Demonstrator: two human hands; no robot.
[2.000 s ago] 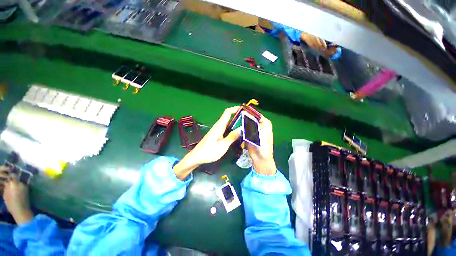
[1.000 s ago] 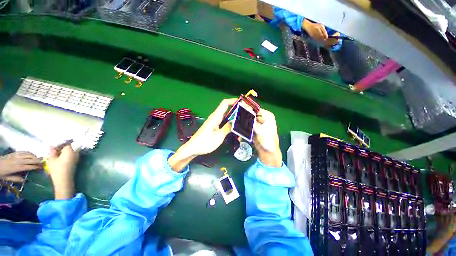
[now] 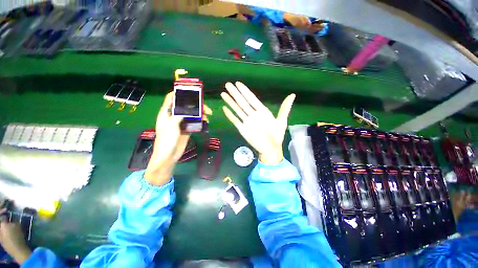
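Observation:
My left hand holds a red-and-black phone housing with a white-framed display fitted in it, upright above the bench. A gold flex tail sticks up from its top end. My right hand is open and empty, palm showing, to the right of the housing. A bare LCD display module lies on the bench below, its gold tail upward. Empty red-and-black housings lie behind and beside my left wrist, one at its left and one at its right; my wrist partly hides them.
A black blister tray of housings stands at right, white sheet along its edge. A round pale disc lies mid-bench. Three joined displays lie far left, another module behind the tray. White grid sheet at left. Other people's hands at the edges.
My hands have moved apart. My left hand has carried the housing with the display left and turned it upright; my right hand has let go and opened. The view has shifted a little.

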